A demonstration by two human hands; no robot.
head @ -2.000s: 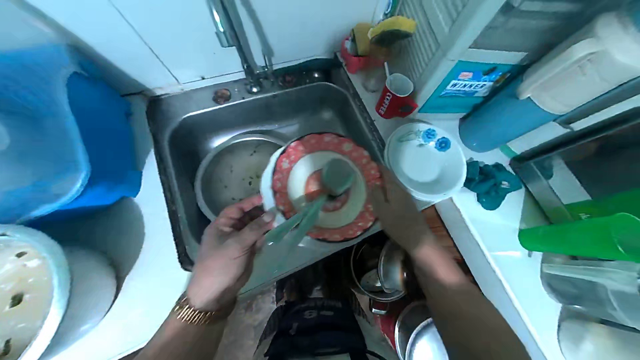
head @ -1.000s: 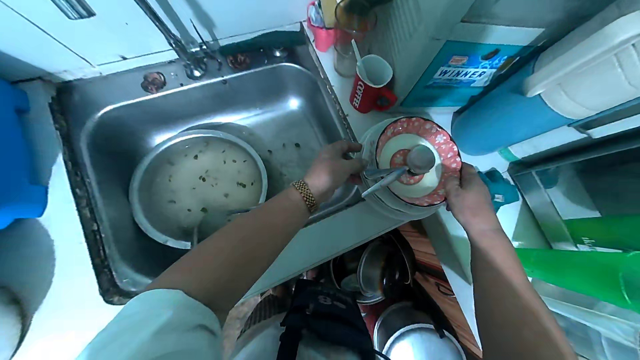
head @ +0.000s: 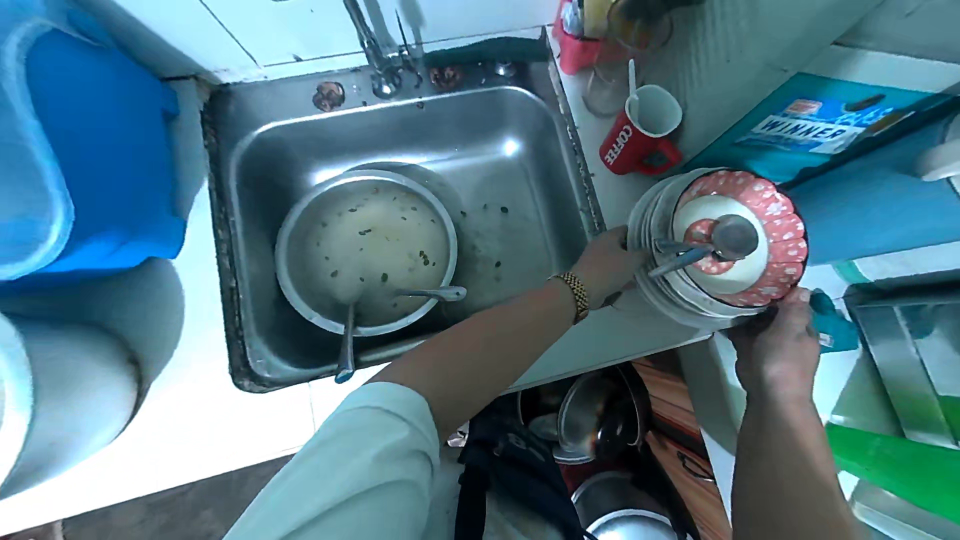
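A stack of plates (head: 651, 225) stands on the counter right of the sink, topped by a red-and-white patterned plate (head: 784, 240). On that plate lie a ladle (head: 735, 237) and other metal cutlery. My left hand (head: 609, 268) grips the stack's left edge, and my right hand (head: 780, 341) holds its lower right edge. In the sink, a round metal basin (head: 367, 251) holds cloudy water with dark bits; two metal spoon or fork handles (head: 346, 345) stick out over its rim.
The steel sink (head: 525, 180) has a faucet (head: 382, 75) behind it. A red mug (head: 637, 131) stands behind the plates. At left are a blue plastic container (head: 105, 150) and a pale bucket (head: 67, 390). Pots (head: 600, 412) sit below the counter; a green object (head: 892, 465) lies at right.
The patterned plate and ladle, held over the sink's right side two seconds ago, are now on the plate stack at right. Both hands have moved right with them. The view has shifted.
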